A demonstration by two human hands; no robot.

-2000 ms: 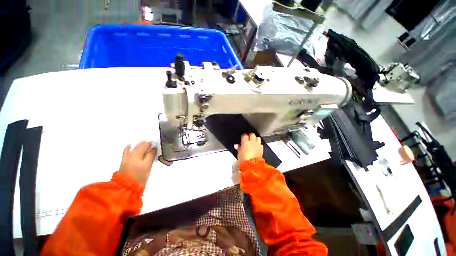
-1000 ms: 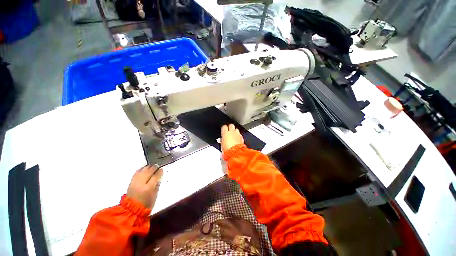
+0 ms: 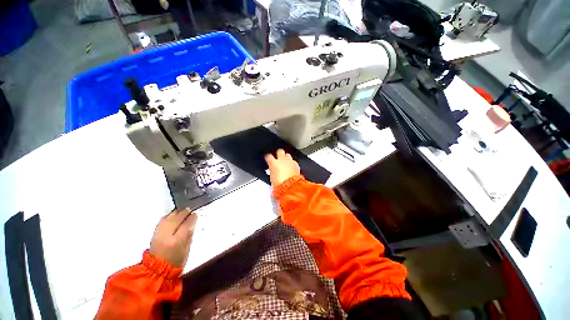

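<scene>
The cream-white sewing machine [image 3: 269, 94] with "GROCI" lettering stands on the white table. Black cut panels [image 3: 240, 150] lie flat under its arm, right of the presser foot [image 3: 203, 174] and the grey needle plate [image 3: 234, 181]. My right hand [image 3: 283, 166] rests on the panels' near edge, fingertips on the fabric; whether it grips them is hard to tell. My left hand [image 3: 172, 236] lies at the table's front edge, just below the needle plate, a thin dark item at its fingertips. Two black strips [image 3: 39, 269] lie at the left table edge.
A blue plastic bin [image 3: 94, 94] stands behind the table. Thin metal tools [image 3: 342, 152] lie right of the panels. Stacked black pieces [image 3: 422, 119], a phone [image 3: 524, 232], a tape roll [image 3: 498, 117] and a black strip [image 3: 515, 200] lie on the right side table.
The view has turned, showing the machine further left. My left hand has moved to just below the needle plate's front corner. My right hand stays on the panels, slightly further left along them.
</scene>
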